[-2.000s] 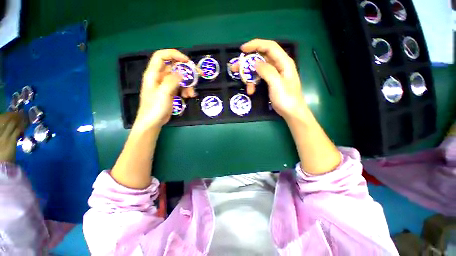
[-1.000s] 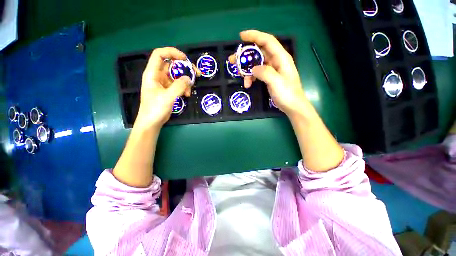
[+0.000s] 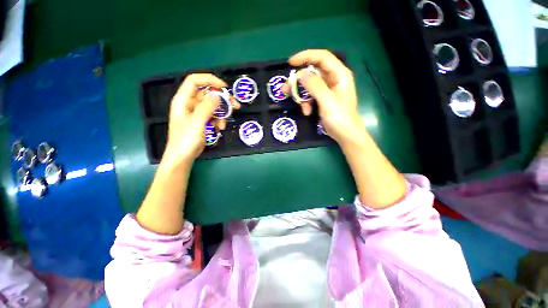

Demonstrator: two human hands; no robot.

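Note:
A long black foam tray [image 3: 157,90] lies on the green mat, with round silver-rimmed watch heads [image 3: 250,133] in several of its pockets. Their faces show purple-blue patterns. My left hand [image 3: 195,114] holds one watch head [image 3: 222,103] above the tray's left part, its thumb on or near the face. My right hand [image 3: 333,96] holds another watch head [image 3: 304,85] above the right part, its thumb over the face. My hands partly hide watch heads in the pockets beneath.
Several loose watch heads [image 3: 45,153] lie on the blue mat [image 3: 66,222] at left. A taller black tray stack [image 3: 446,141] with watch heads stands at right. A thin dark stick [image 3: 378,81] lies between the trays. Pink sleeves of other people [image 3: 499,201] show at both sides.
The other person's hand over the loose watch heads at left has gone. My right thumb has moved further over its watch face. The whole view has shifted slightly.

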